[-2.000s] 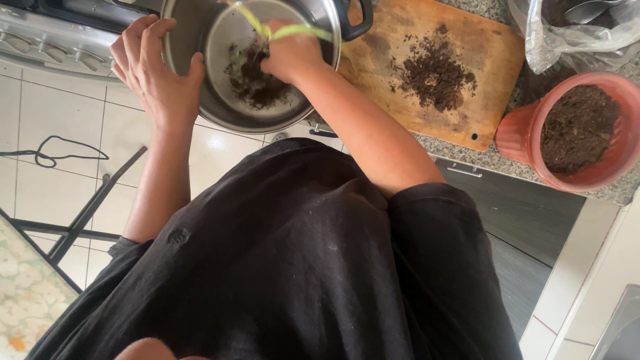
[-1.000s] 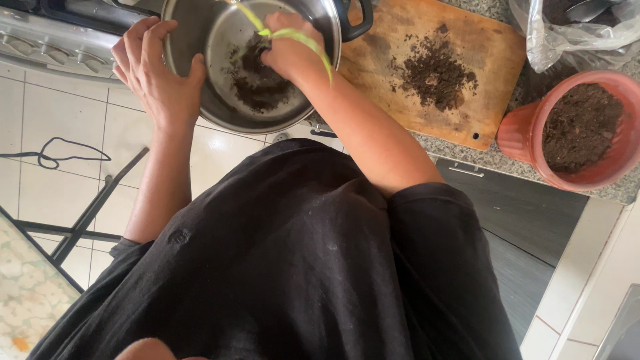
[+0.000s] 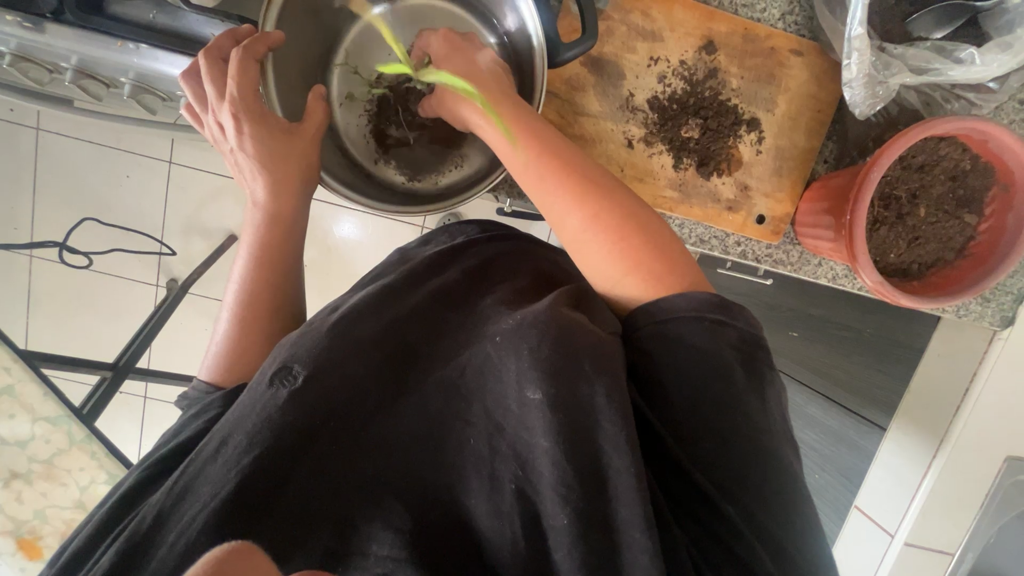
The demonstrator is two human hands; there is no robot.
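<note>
My left hand [image 3: 256, 120] grips the left rim of a stainless steel pot [image 3: 336, 152], thumb on the inner side and fingers outside. Inside the pot, my right hand [image 3: 464, 80] reaches down with its fingers around the base of a small green plant [image 3: 436, 76]. Long leaves spread over the wrist, and fine roots hang to the left of the fingers. Dark soil [image 3: 408, 140] lies on the pot's bottom below the hand. The fingertips are partly hidden by leaves and soil.
A wooden cutting board [image 3: 784, 160] with a heap of soil [image 3: 696, 120] lies right of the pot. Beyond it are a terracotta-coloured pot [image 3: 824, 212] holding soil and a clear plastic bag [image 3: 868, 72] with a spoon [image 3: 948, 16]. A stove [image 3: 80, 72] stands at upper left.
The plant's leaves have shifted with my right hand, and its roots now show left of the fingers. My left hand stays on the pot's rim.
</note>
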